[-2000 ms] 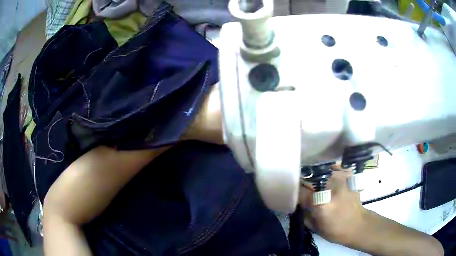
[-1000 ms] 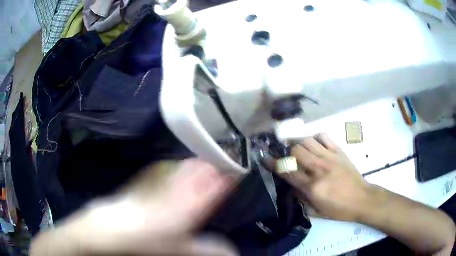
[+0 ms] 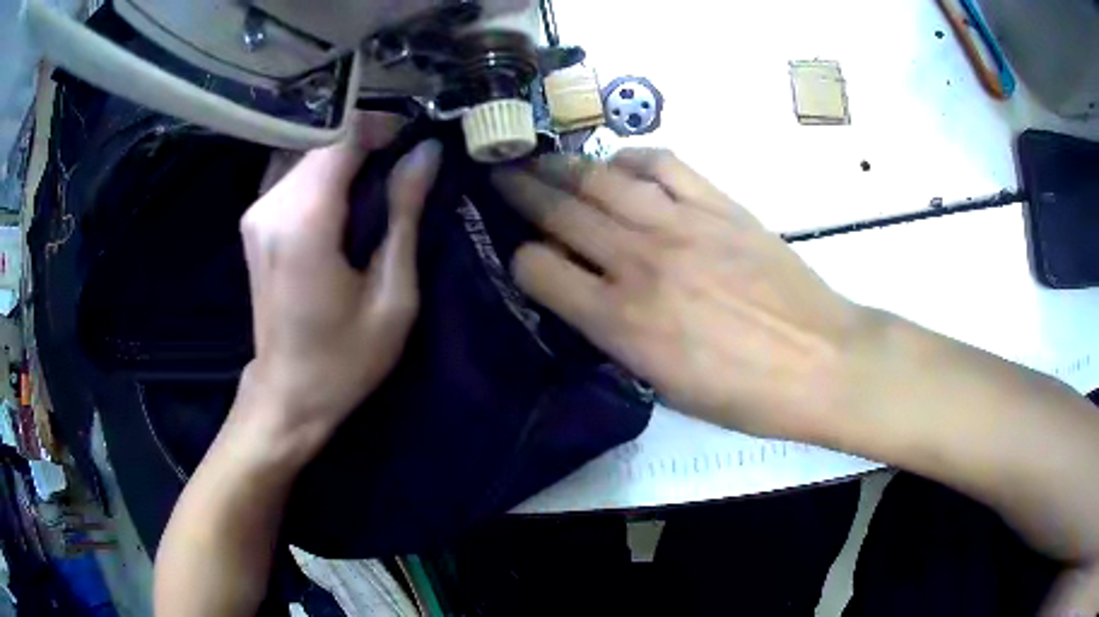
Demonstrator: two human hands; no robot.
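Observation:
A dark navy garment [image 3: 446, 422] lies over the machine table and its curved front edge. A pale overlocked seam edge [image 3: 494, 259] runs down it between my hands. My left hand [image 3: 331, 265] pinches a fold of the cloth between thumb and fingers, just below the sewing machine head [image 3: 265, 60]. My right hand [image 3: 699, 277] lies on the cloth right of the seam, fingers pointing towards the needle area and partly bent over the cloth. The needle and presser foot are hidden behind the guard, the cream knob [image 3: 499, 130] and my fingers.
On the white table [image 3: 723, 72], a slotted grey disc [image 3: 633, 105] sits beside the machine head. A tan square [image 3: 820, 92], orange and blue snips [image 3: 979, 46] and a black phone [image 3: 1063, 207] lie further right. Cluttered items [image 3: 36, 458] stand at the far left.
The view has moved closer and lower, and the machine head is now at the top left. My left hand has moved from a blurred sweep to pinching cloth by the head. The seam edge now shows.

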